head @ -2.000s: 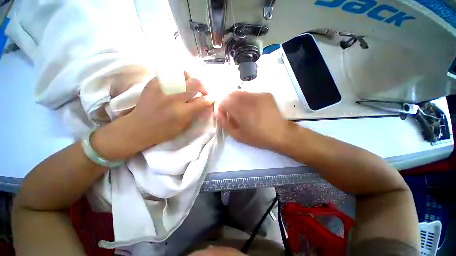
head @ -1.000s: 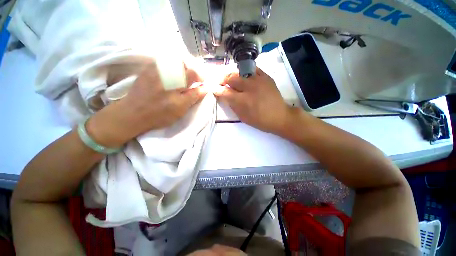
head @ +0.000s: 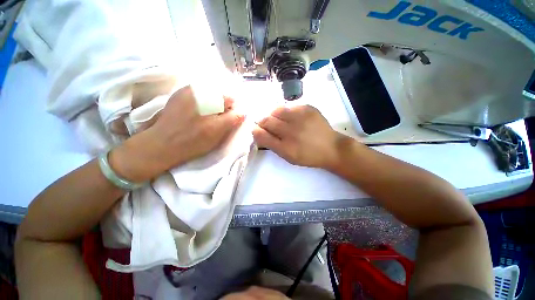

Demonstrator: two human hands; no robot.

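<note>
A large cream garment body (head: 193, 217) lies bunched on the table left of the needle and hangs over the front edge. My left hand (head: 190, 132) lies on it, fingertips pinching cloth just in front of the presser foot (head: 255, 75). My right hand (head: 299, 135) pinches the cloth edge with thumb and index finger, close to the left fingertips. The bright lamp washes out the cloth between the hands and the needle area. The white sewing machine (head: 434, 76) stands behind, with "JACK" lettering.
A smartphone (head: 366, 91) lies on the machine bed. Scissors (head: 457, 130) lie at the table's right end beside a dark bundle (head: 505, 149). The ruler-marked table edge (head: 305, 214) runs in front. Below are a red stool (head: 375, 258), a white basket (head: 505, 282) and a black cord (head: 308, 263).
Both hands have drawn back slightly from the needle toward me since one second ago, still at the cloth edge. The hanging cloth has shifted a little.
</note>
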